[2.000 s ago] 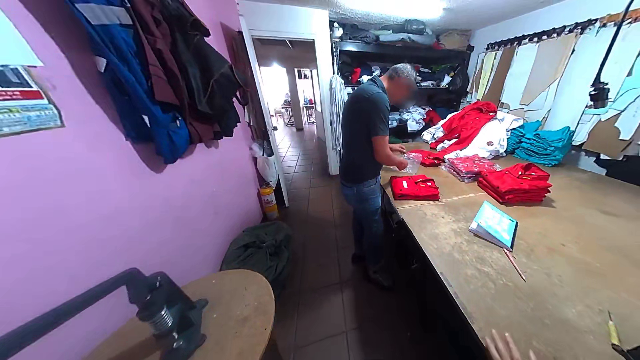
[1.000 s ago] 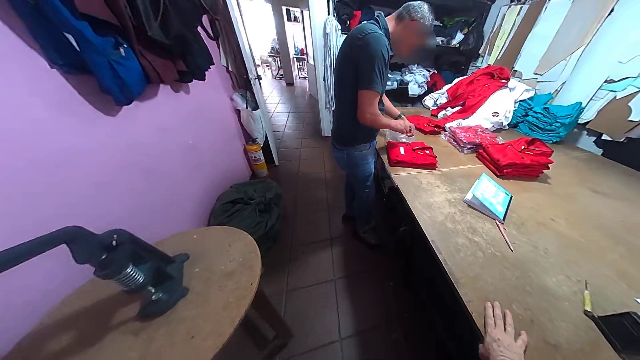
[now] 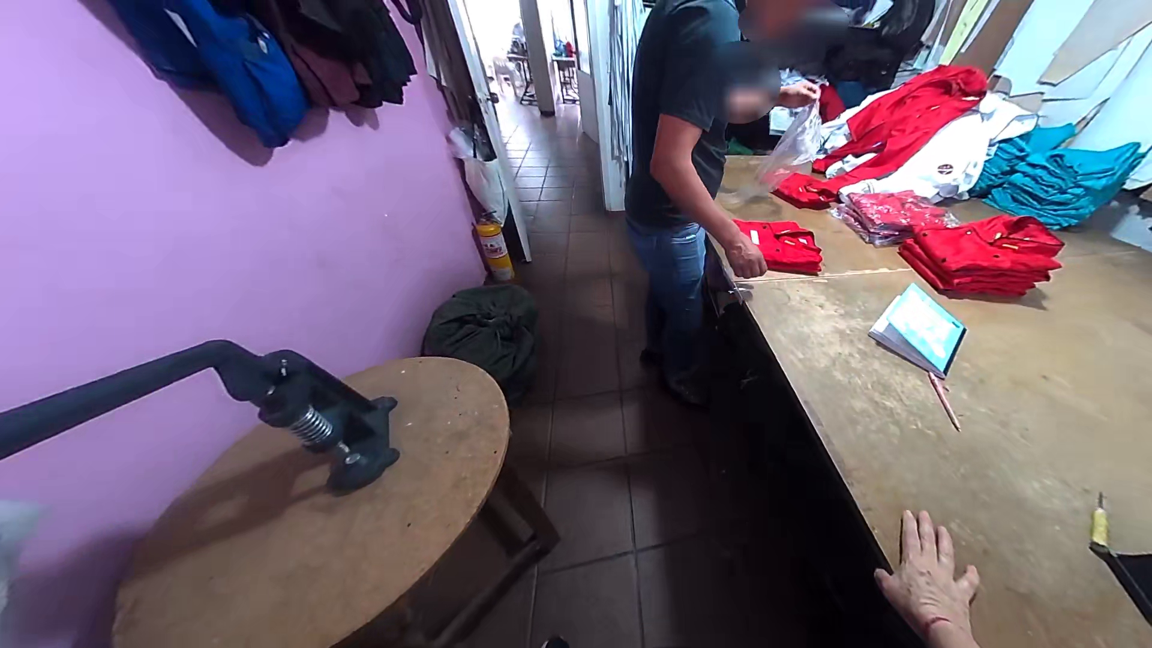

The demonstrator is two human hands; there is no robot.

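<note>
My right hand (image 3: pixel 929 576) lies palm down near the edge of the worktable (image 3: pixel 846 396), fingers spread, holding nothing. A red band is on its wrist. Beyond it a pencil (image 3: pixel 945 401) lies beside a blue-covered booklet (image 3: pixel 918 326). A yellow-handled tool (image 3: pixel 1099 526) is to the right, by a black item (image 3: pixel 1136 576). Further back are a folded red garment (image 3: pixel 785 247), a stack of red garments (image 3: pixel 985 256) and plastic-wrapped red garments (image 3: pixel 893 216). My left hand is out of view.
A co-worker (image 3: pixel 684 117) stands at the table's far left with a clear plastic bag (image 3: pixel 796 148). A hand press (image 3: pixel 328 418) is mounted on a round wooden table (image 3: pixel 423 468). A dark green sack (image 3: pixel 486 333) and a yellow extinguisher (image 3: pixel 494 252) stand by the wall.
My right hand has come further into view and rests on the worktable. The co-worker's hands, together over the table before, are now apart, one raised with the plastic bag. The view has shifted.
</note>
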